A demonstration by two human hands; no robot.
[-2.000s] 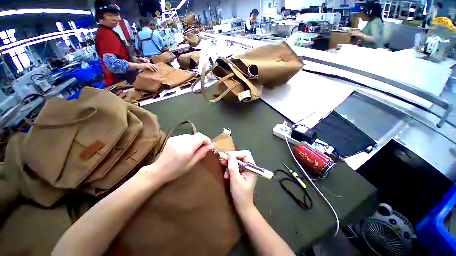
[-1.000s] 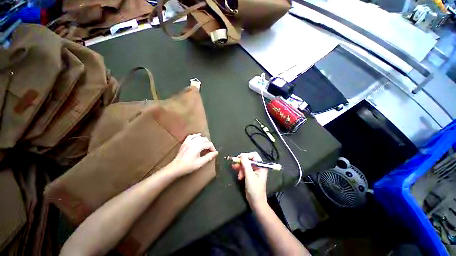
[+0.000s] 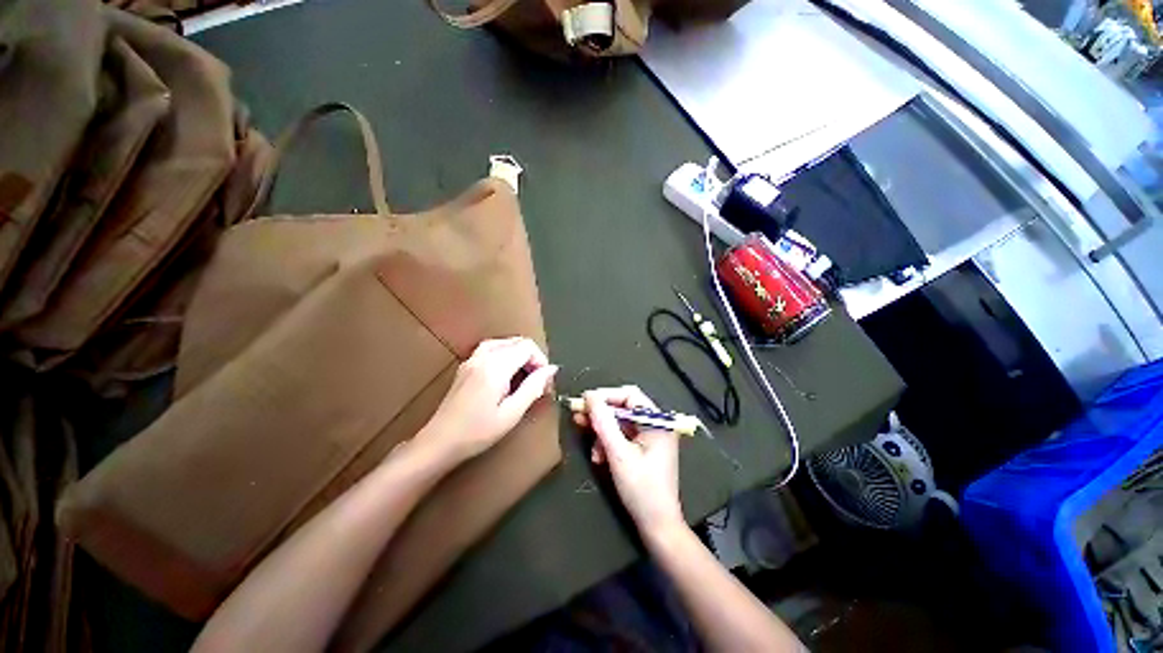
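Note:
A tan fabric bag (image 3: 344,306) lies on the dark green table, its strap loop at the top and a pale webbing tab (image 3: 505,171) at its upper corner. My left hand (image 3: 491,393) pinches the bag's right edge between thumb and finger. My right hand (image 3: 631,447) holds a slim white-yellow pen-shaped tool (image 3: 657,418), its tip pointing left, close to the edge at my left fingertips. Whether the tip touches the fabric or a thread cannot be told.
Stacked tan bags (image 3: 96,179) stand at the left. Another brown bag (image 3: 561,23) is at the far edge. At right are a red can (image 3: 772,288), a power strip (image 3: 702,202), a black looped cable (image 3: 663,370), a fan (image 3: 874,478) and a blue bin (image 3: 1052,504).
The view has tilted down from the people and far tables. The bag now lies spread flatter, with its tab visible. The tool's tip has come slightly nearer my left fingertips since one second ago.

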